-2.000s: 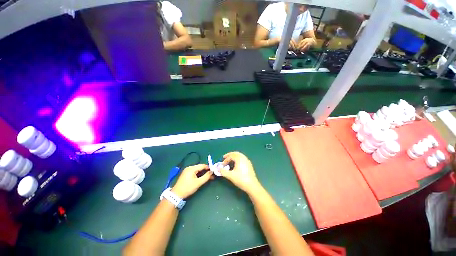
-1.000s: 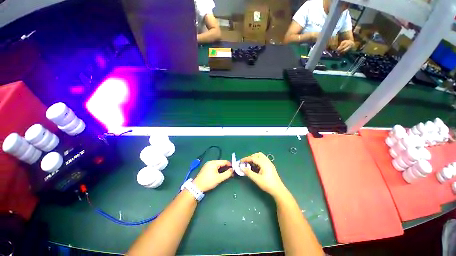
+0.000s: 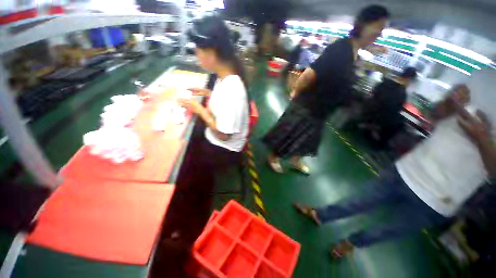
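Note:
Neither of my hands is in the picture; the view is turned to the right and blurred. Nearest in front of me lies a flat red foam mat [image 3: 103,220] on the green bench. Beyond it, a crowded pile of white charging cases [image 3: 114,144] stands on another red mat [image 3: 155,163]. More white cases [image 3: 169,115] lie further right on the mats. The single cases are too blurred to tell apart.
A divided red parts bin [image 3: 247,241] is low at the bench's right side. A person in white sits at the bench [image 3: 231,108]. A person in black [image 3: 326,87] and one in a white top [image 3: 446,168] are in the aisle. A post [image 3: 27,130] rises at left.
The view has swung far to the right. My hands, the case they held, the blue cable and the black box have left the picture. The aisle, people and red bin now show.

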